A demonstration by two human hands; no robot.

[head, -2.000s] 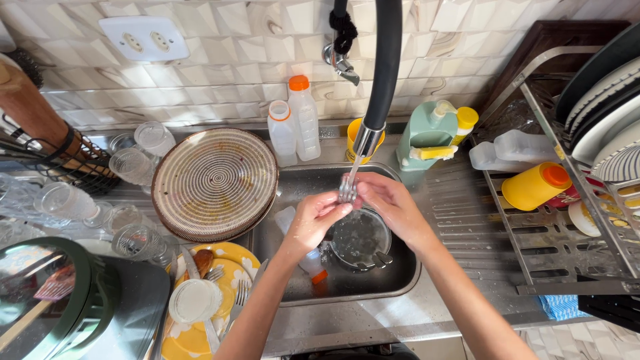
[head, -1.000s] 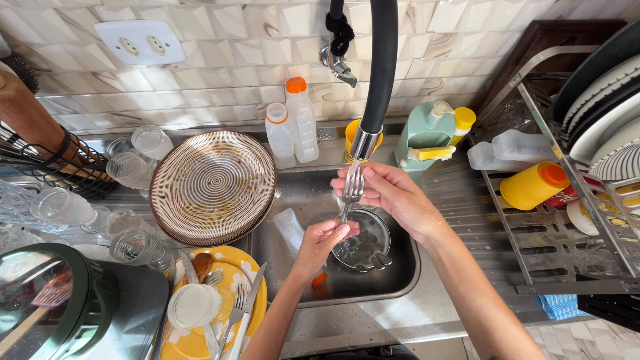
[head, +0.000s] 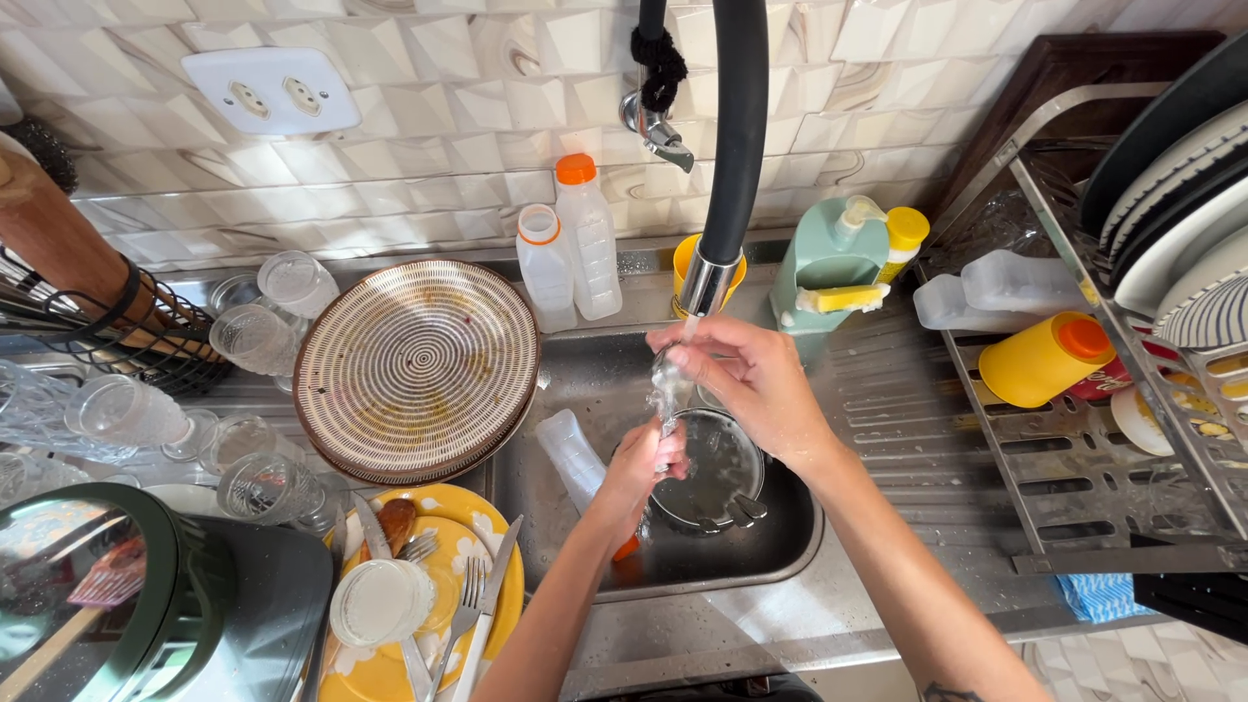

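Note:
Water runs from the black hose faucet [head: 709, 283] onto a metal piece of cutlery [head: 666, 395], a fork in the earlier views, its head now blurred by the water. My left hand [head: 643, 468] grips its handle low down, over the sink. My right hand [head: 751, 375] has its fingertips on the upper end, just under the spout. Beneath both hands, a round metal pot [head: 707, 468] holding water stands in the steel sink [head: 780, 561]. Left of the pot, a clear plastic bottle [head: 572, 453] lies in the sink, partly hidden by my left forearm.
Stacked patterned plates [head: 419, 366], glasses [head: 249, 336] and a yellow plate [head: 366, 673] bearing cutlery stand left. Behind the sink are plastic bottles [head: 590, 244], a yellow cup [head: 736, 278] and a green soap dispenser [head: 814, 253] with a sponge [head: 843, 297]. A metal dish rack [head: 1033, 468] stands right.
The fork stood with its tines clearly visible between my hands one second ago. My right hand's fingers have since closed around its upper end under the water.

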